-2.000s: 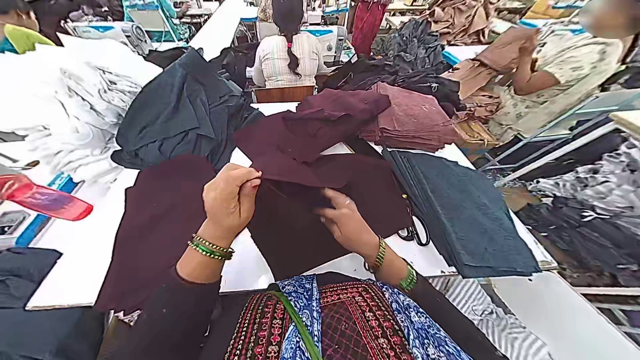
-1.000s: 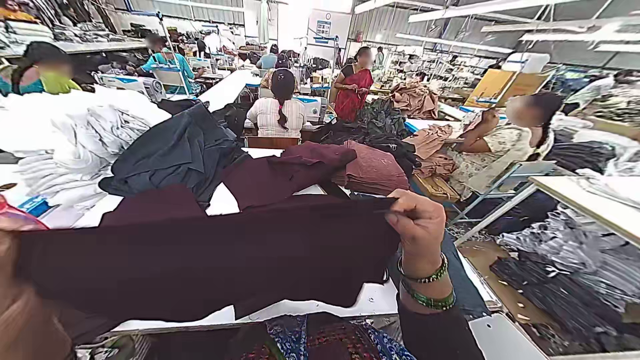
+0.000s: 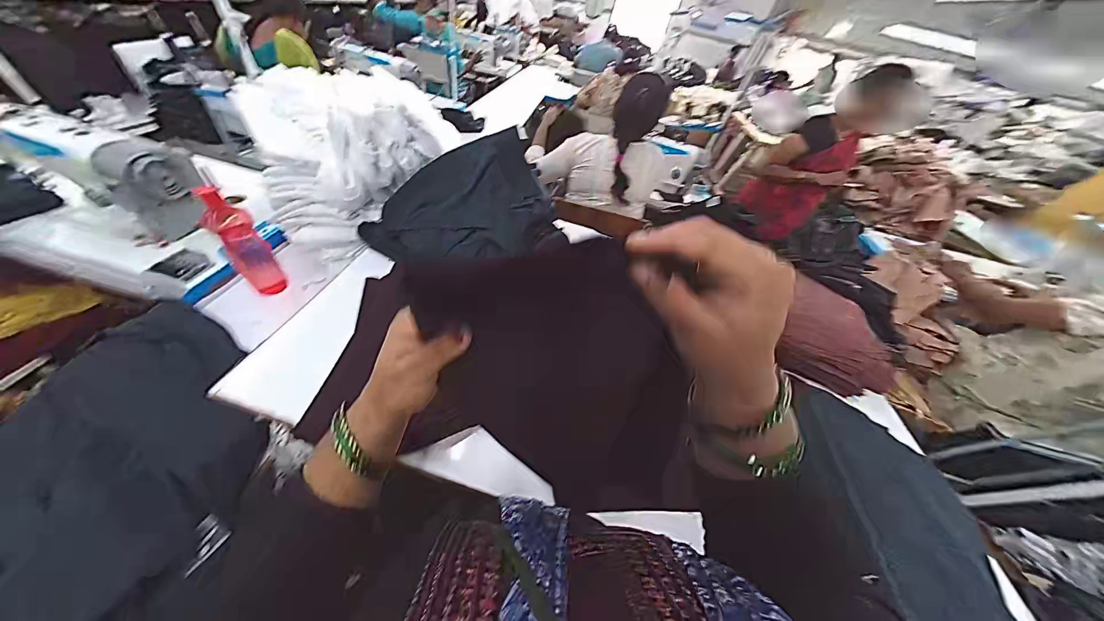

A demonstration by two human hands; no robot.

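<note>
A dark maroon fabric piece (image 3: 569,371) hangs raised above the white table (image 3: 297,358), held between both hands. My left hand (image 3: 410,366) grips its left part, thumb on top. Its upper right corner is pinched between thumb and fingers of my right hand (image 3: 720,302), which is slightly blurred. More dark maroon cloth lies on the table under and left of the held piece. Behind it sits a heap of dark blue-grey fabric (image 3: 470,198). To the right are a stack of dusty-pink pieces (image 3: 832,336) and a dark blue-grey stack (image 3: 871,483), partly behind my right forearm.
White fabric bundles (image 3: 336,147) stand at the back left, near a red plastic bottle (image 3: 241,241) and a sewing machine (image 3: 129,181). Dark cloth (image 3: 129,457) lies at the near left. Co-workers sit or stand beyond the table; one co-worker's arm (image 3: 1005,297) is at the right.
The fabric was low over the table two seconds ago, then stretched wide between both hands; now the hands are nearer together with it raised. The view has shifted noticeably.
</note>
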